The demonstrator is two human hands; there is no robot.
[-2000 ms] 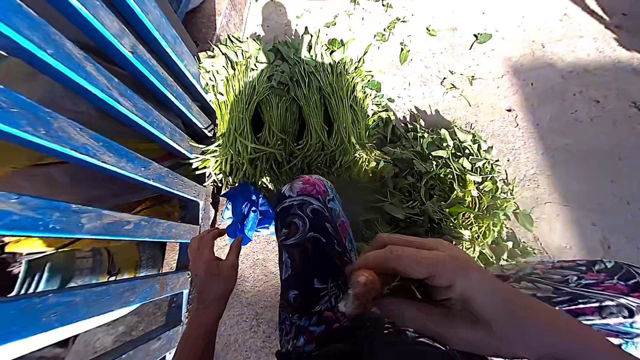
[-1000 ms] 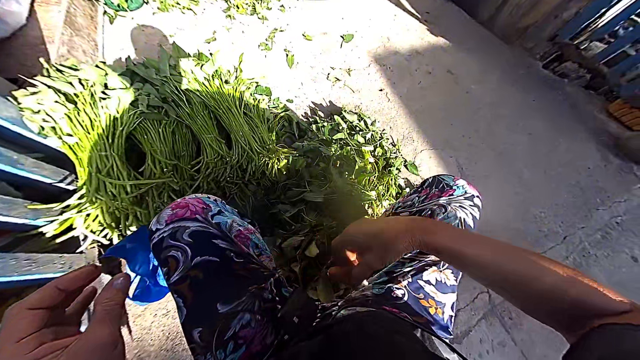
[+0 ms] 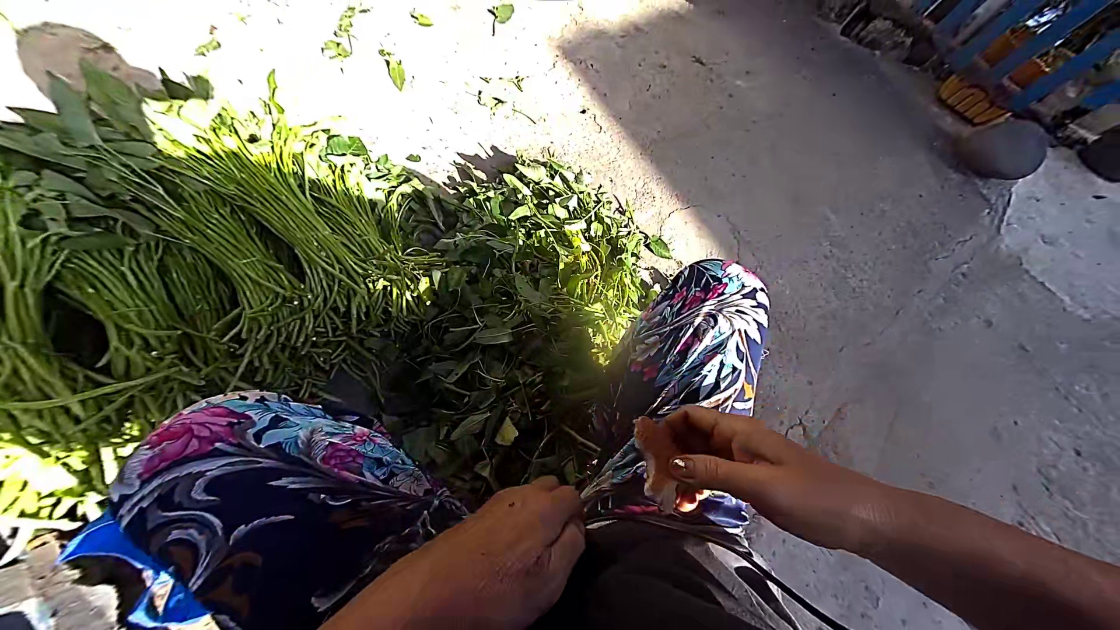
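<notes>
My left hand (image 3: pixel 516 542) is at my lap, its fingers closed at the edge of the patterned cloth; whether it pinches the cloth is not clear. My right hand (image 3: pixel 744 468) holds a small reddish-brown item (image 3: pixel 658 464) between thumb and fingers, over my right thigh. Its kind cannot be told. Floral trousers (image 3: pixel 262 499) cover both knees. Beyond the left knee lie bundles of long-stemmed leafy greens (image 3: pixel 236 254). A heap of loose green leaves (image 3: pixel 525 289) lies between and beyond the knees.
A blue plastic bag (image 3: pixel 144 569) lies by my left knee. Loose leaves (image 3: pixel 395 70) are scattered over the concrete floor (image 3: pixel 840 219). At the upper right are a rounded stone (image 3: pixel 1004 149) and blue slats (image 3: pixel 1041 52).
My left hand has moved from beside the blue bag to my lap. My right hand has come away from the leaf heap to above the right thigh. The view has swung right.
</notes>
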